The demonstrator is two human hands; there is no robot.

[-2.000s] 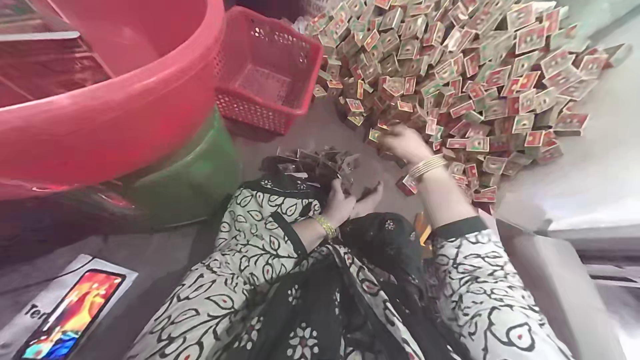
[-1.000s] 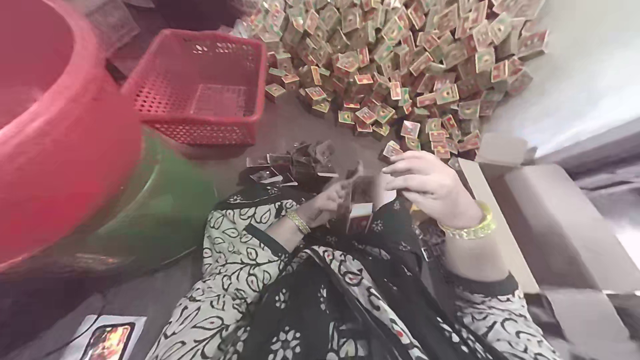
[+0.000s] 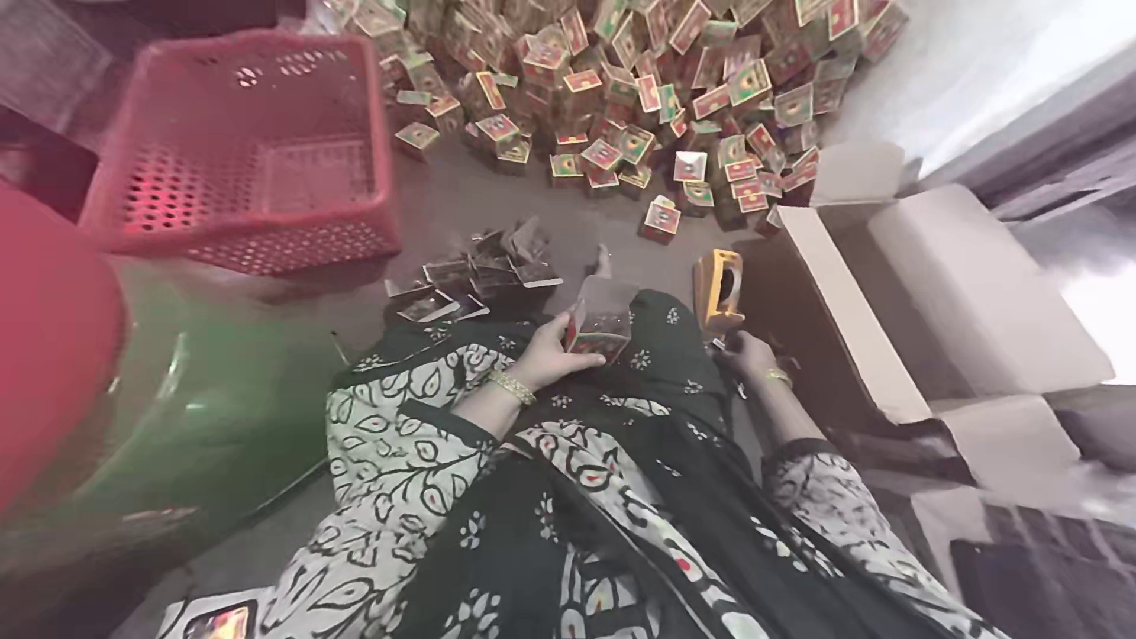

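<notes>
My left hand (image 3: 555, 355) holds a small open cardboard box (image 3: 602, 319) above my lap, its dark inside facing up and printed colours low on its side. To the right, my right hand (image 3: 750, 355) is down beside my leg with its fingers around a small dark thing that I cannot make out. Just beyond it lies a yellow tape dispenser (image 3: 710, 288). Several dark open boxes (image 3: 479, 275) lie in a small heap left of the held box. A large pile of small printed boxes (image 3: 603, 98) covers the floor ahead.
A red plastic basket (image 3: 382, 177) stands at the upper left. A red tub (image 3: 53, 346) and a green rounded container (image 3: 222, 355) are at the left. On the right stands an open brown carton (image 3: 852, 311) with raised flaps. A printed picture (image 3: 222, 621) lies at the lower left.
My right hand, earlier at the box pile and then near the box in my left hand, is now low at the right by the yellow thing. The view has shifted.
</notes>
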